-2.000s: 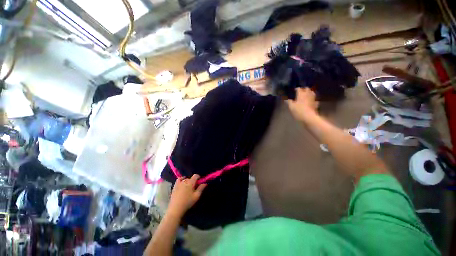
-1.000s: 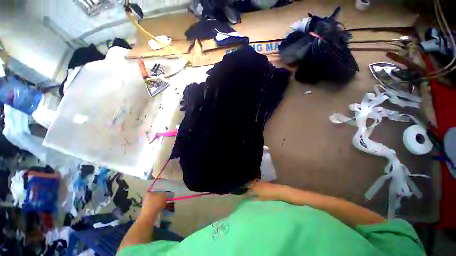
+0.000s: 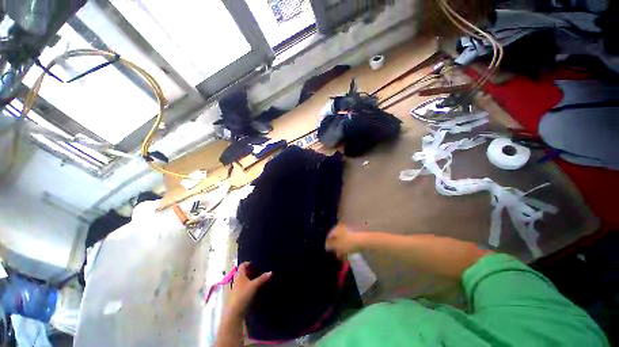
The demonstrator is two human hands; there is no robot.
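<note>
A large stack of black cut pieces (image 3: 288,203) lies on the brown-covered table, nearest me. A bright pink fabric strip (image 3: 222,281) shows at its left edge, along its near end and at its right side. My left hand (image 3: 246,291) rests on the stack's left near part, thumb and fingers spread, beside the strip. My right hand (image 3: 339,242) is at the stack's right edge, blurred, fingers curled; whether it grips cloth is hidden. A smaller tied dark bundle (image 3: 360,125) stands farther back.
Tangled white tape strips (image 3: 444,179) and a white tape roll (image 3: 508,154) lie right. One iron (image 3: 438,110) is at the back right, another (image 3: 199,227) at left by a white sheet (image 3: 146,271). Red cloth (image 3: 590,186) with grey panels (image 3: 585,122) is far right. Cords hang above.
The view has tilted up and turned. My left hand has moved from the strip below the stack onto the stack's left part. My right hand has moved from the near end to its right edge.
</note>
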